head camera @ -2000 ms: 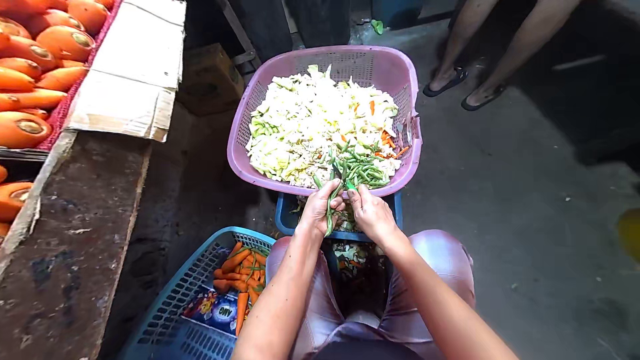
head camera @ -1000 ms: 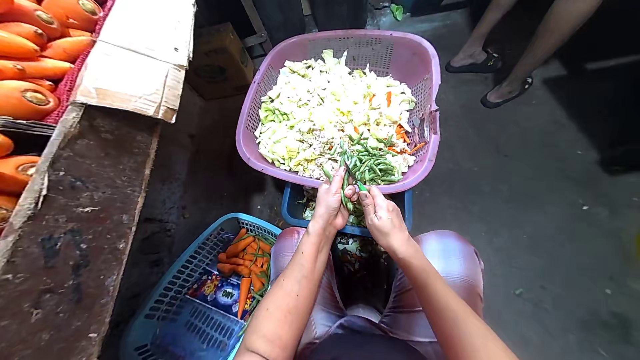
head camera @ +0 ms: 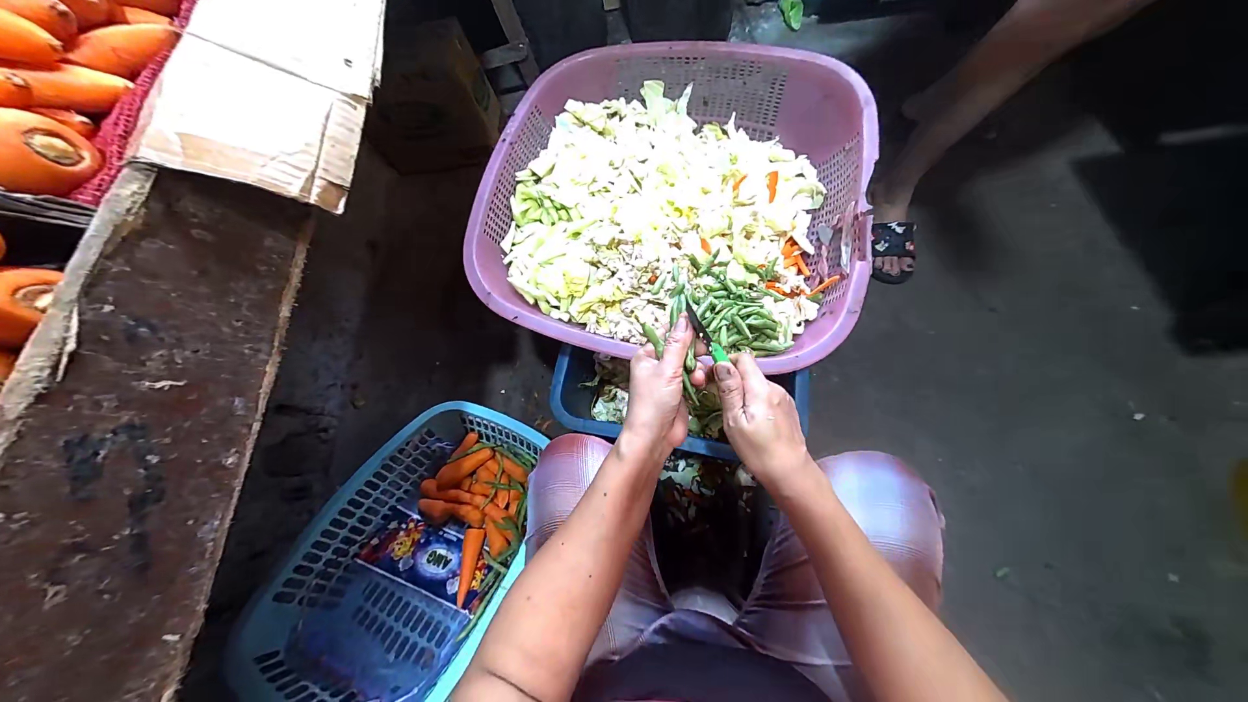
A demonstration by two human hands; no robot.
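Several green beans [head camera: 655, 339] are gripped in my left hand [head camera: 660, 390], at the near rim of a pink plastic basket [head camera: 634, 343]. My right hand [head camera: 762, 414] holds a small knife [head camera: 720, 352] with a green handle; its dark blade lies against the beans. Chopped cabbage [head camera: 643, 185] fills most of the basket. Cut green bean pieces [head camera: 741, 312] are heaped at its near right, with carrot strips [head camera: 795, 255] beside them. Below the pink basket is a blue plastic container [head camera: 575, 414] with vegetable scraps, partly hidden by my hands.
A blue basket [head camera: 322, 546] with carrots [head camera: 478, 492] and a printed packet [head camera: 429, 556] stands at lower left. A wooden board [head camera: 146, 409], cardboard [head camera: 263, 97] and large carrots [head camera: 68, 88] are farther left. Another person's foot [head camera: 892, 244] is right of the pink basket.
The other person's legs have shifted; two sandalled feet showed before, and one shows plainly now. My hands stay close together at the basket's near rim, with the beans and knife.
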